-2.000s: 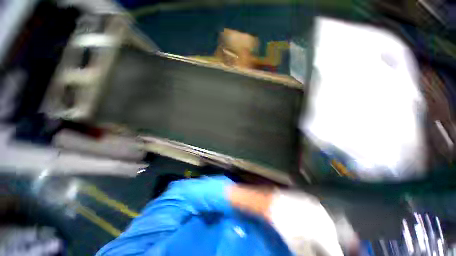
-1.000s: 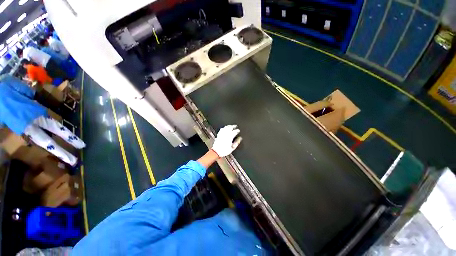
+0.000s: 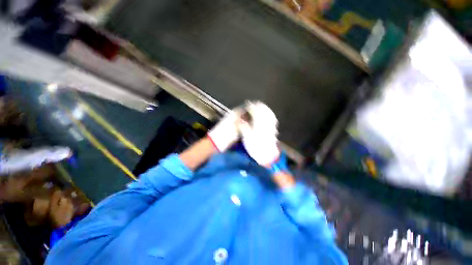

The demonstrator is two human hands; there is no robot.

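My left hand [image 3: 226, 130] and my right hand [image 3: 261, 133], both in white gloves with red cuff edges, are together in front of my chest, by the near rail of the conveyor. The frame is blurred. The fingers meet or overlap, and I cannot tell whether anything is between them. A blue band shows at the right cuff. The dark grey-green conveyor belt [image 3: 217, 52] lies beyond the hands, with no pallet visible on it.
The pale conveyor rail [image 3: 191, 96] runs diagonally behind my hands. A large white plastic-covered box [image 3: 419, 114] stands at the right. A silvery heap [image 3: 406, 249] lies at the lower right. A dark crate [image 3: 168, 137] is below the rail. The white machine's edge [image 3: 77, 75] is at upper left.
My left hand has left the conveyor rail and come back to my chest. My right hand has come into view against it. The view has tilted down.
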